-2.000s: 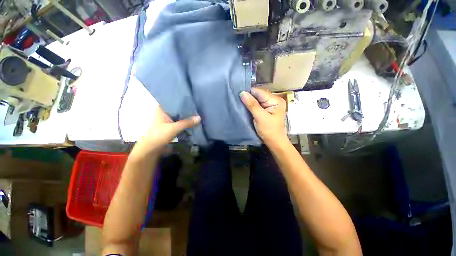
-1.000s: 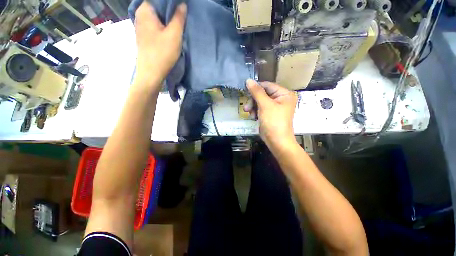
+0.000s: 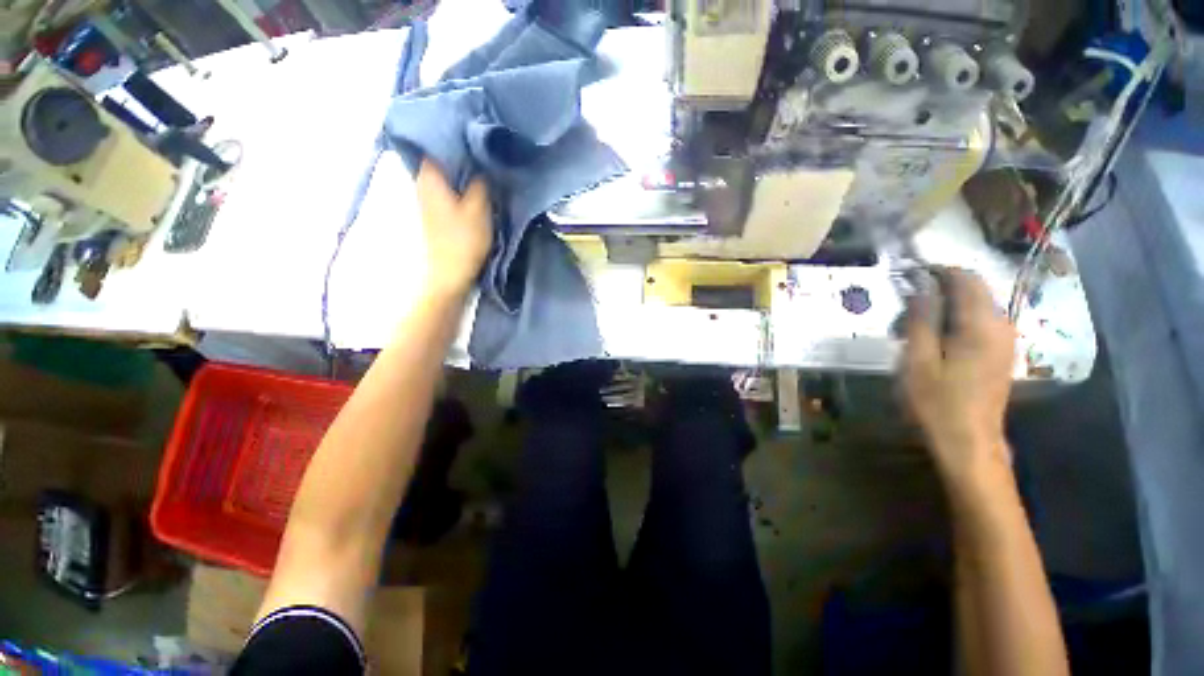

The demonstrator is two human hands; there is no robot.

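The blue-grey cloth [image 3: 528, 145] lies bunched on the white table, left of the overlock machine [image 3: 845, 172] and off its needle area. My left hand [image 3: 456, 231] holds the cloth at its lower left edge, the fingers partly hidden in the folds. A cloth end hangs toward the table's front edge. My right hand [image 3: 957, 324] is right of the machine, blurred, with its fingers closed around the small dark metal snips [image 3: 908, 273]. A small red light shows at the needle area.
A red perforated basket [image 3: 251, 456] stands on the floor at the left. A cream machine head [image 3: 86, 152] is at the far left. An open yellowish slot [image 3: 716, 287] lies before the overlock. Loose threads [image 3: 1056, 218] hang at the right.
The cloth has come away from the needle area to the left and lies bunched. My left hand has moved down and slightly right. My right hand has let go of the cloth and taken the snips.
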